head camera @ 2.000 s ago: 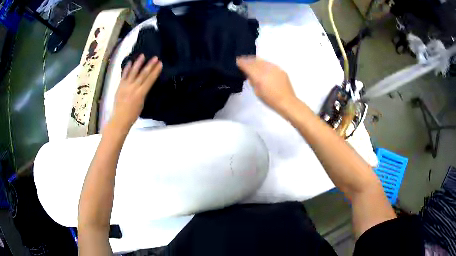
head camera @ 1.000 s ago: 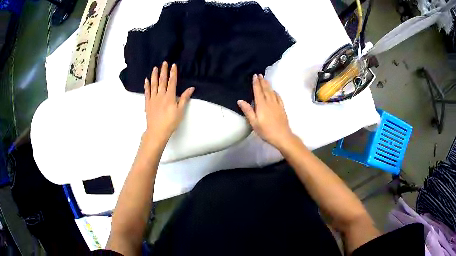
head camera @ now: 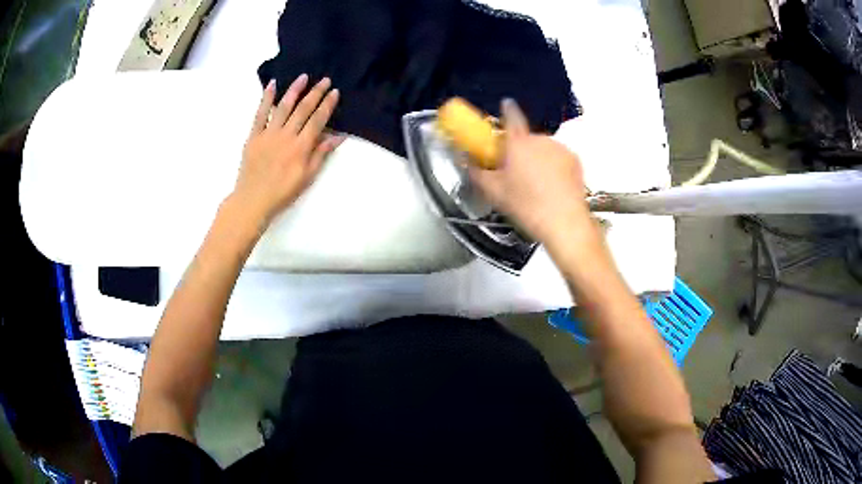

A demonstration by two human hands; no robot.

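Observation:
The black skirt (head camera: 378, 57) lies on the white table with its near edge over the padded pressing arm (head camera: 142, 180). A lace-like edge shows at its far right. My left hand (head camera: 284, 151) rests flat with fingers spread, fingertips on the skirt's near left edge, gripping nothing. My right hand (head camera: 529, 175), slightly blurred, grips the yellow-orange handle of the steam iron (head camera: 439, 170). The iron's tip is at the skirt's near edge; its body is over the right end of the padded arm. How firmly the soleplate touches is hidden.
The white table (head camera: 624, 104) extends behind and right of the arm. A white-wrapped hose (head camera: 756, 196) runs right from the iron. A stained pale bar (head camera: 165, 33) is at far left, a black patch (head camera: 129, 285) near left. A blue plastic stool or crate (head camera: 679, 317) and striped cloth (head camera: 784, 416) are lower right.
My right hand has left the skirt and taken hold of the iron, which has moved from the table's right side to the skirt's near edge. My left hand stays at the skirt's near edge.

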